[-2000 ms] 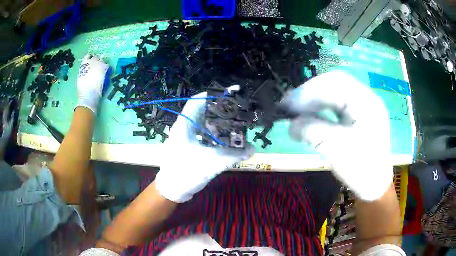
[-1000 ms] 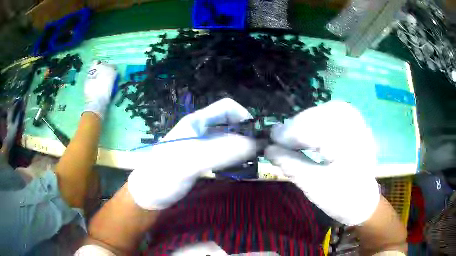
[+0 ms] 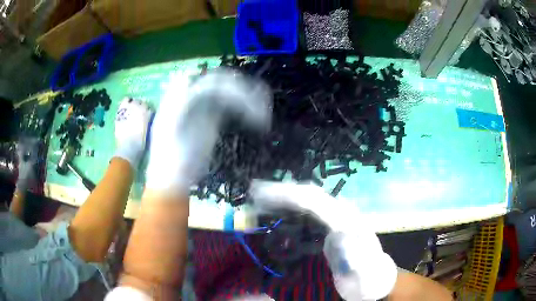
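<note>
My left hand (image 3: 205, 117), in a white glove, is strongly blurred over the left part of the pile of black plastic pieces (image 3: 317, 111). Whether it holds anything cannot be told. My right hand (image 3: 329, 217), also gloved in white, is low at the board's front edge and holds the black unit (image 3: 288, 241). The unit is dark and blurred against my striped clothing, partly hidden by the fingers. Blue wires (image 3: 250, 250) trail from its left side.
A neighbour's gloved hand (image 3: 133, 130) rests on the turquoise board (image 3: 435, 159) at left, near a metal-headed tool (image 3: 66, 161) and small black parts (image 3: 82, 114). Blue bins (image 3: 267, 29), silvery parts (image 3: 326, 29) and a metal post (image 3: 449, 41) stand behind. A yellow crate (image 3: 485, 258) is low right.
My left hand has left the unit and moved up over the pile. My right hand has moved down and left, with the unit now lower, past the board's front edge. The view has shifted.
</note>
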